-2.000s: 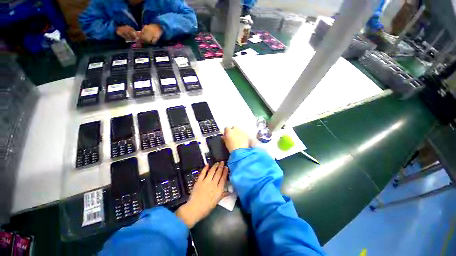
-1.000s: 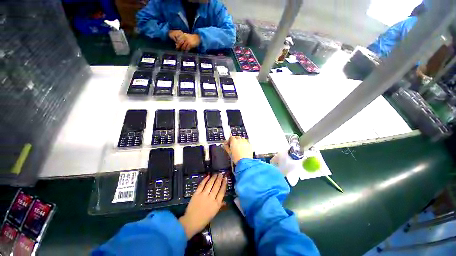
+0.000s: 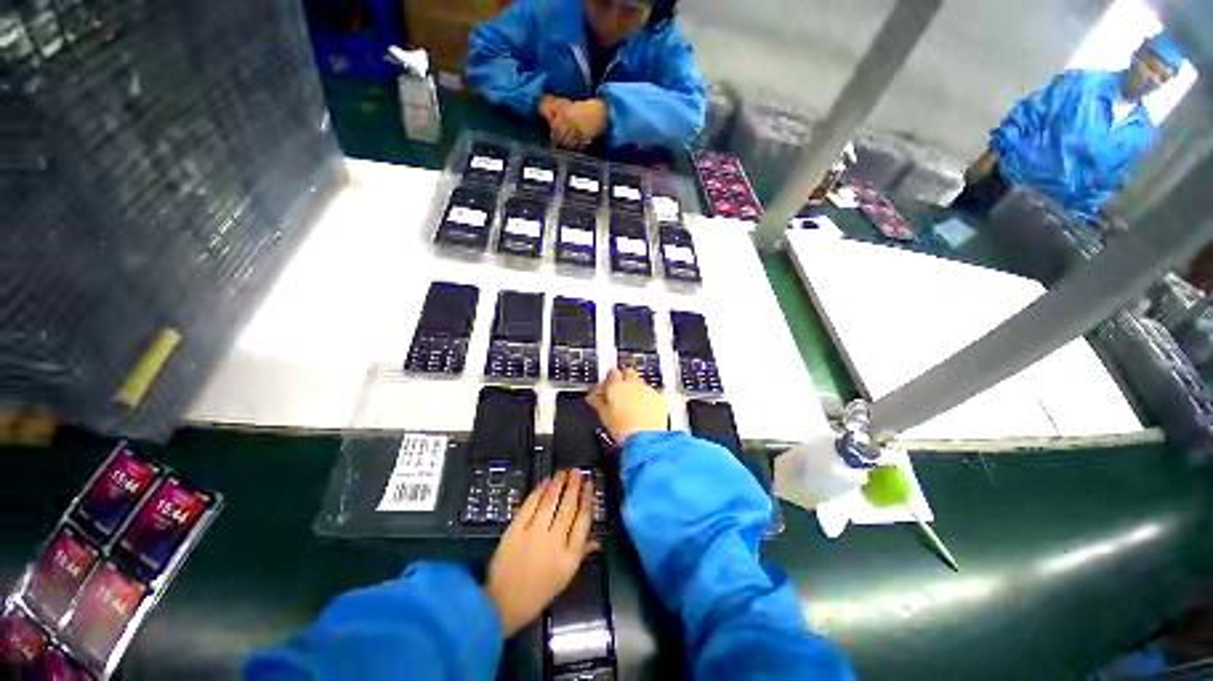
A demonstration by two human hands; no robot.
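Note:
Keypad phones (image 3: 516,335) lie screen up in two rows in a clear blister tray (image 3: 359,472) with a barcode label. My left hand (image 3: 543,545) lies over the keys of a front-row phone (image 3: 576,423), fingers together, steadying it. My right hand (image 3: 628,406) is bent at that phone's upper right edge, its fingertips partly hidden; whether it holds something small cannot be told. My right sleeve covers part of the front row. Another dark phone (image 3: 580,632) lies below my left hand, at the bottom of the view.
Another phone tray (image 3: 446,220), labels up, lies behind. A person sits across. Stacked trays (image 3: 160,200) stand left, pink-red display parts (image 3: 127,559) front left. At right are a dispenser bottle (image 3: 818,472), green lump (image 3: 886,487), thin stick (image 3: 935,539), post (image 3: 1051,313) and white board (image 3: 951,326).
My hands have moved left along the front row, from one phone to another. The view has turned left, showing more of the tray stack and display parts.

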